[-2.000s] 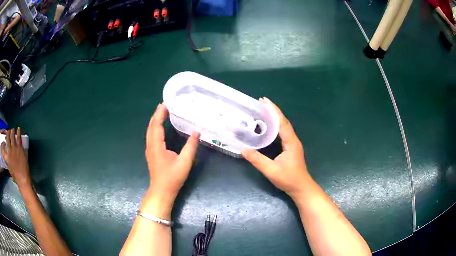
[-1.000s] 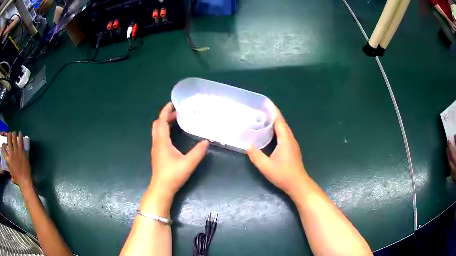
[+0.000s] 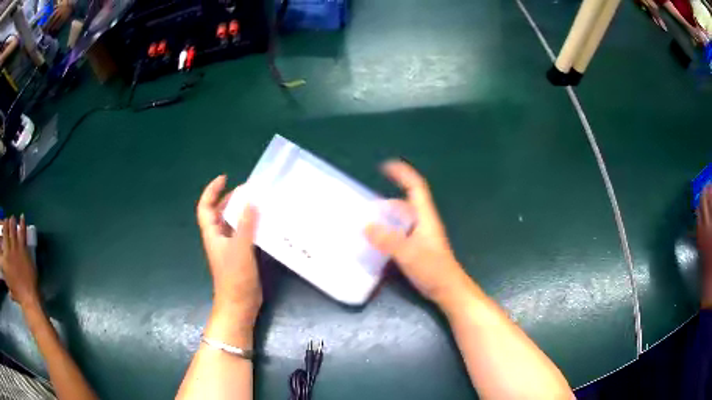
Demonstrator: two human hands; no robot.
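The white appliance is tilted so its long side wall with small dark marks faces me. A translucent rim shows along its upper edge. My left hand holds its left end, with the thumb on the front. My right hand is at its right end, thumb on the wall and fingers lifted behind, somewhat blurred. The inside of the appliance is hidden.
A bundled black power cord lies near me. A black unit with red connectors, a blue bin and cream posts stand at the back. Other people's hands show at left and right.
The appliance has turned from its open top facing up to its side wall facing me, and tilted down to the right. My left hand has shifted left. The view has shifted slightly.
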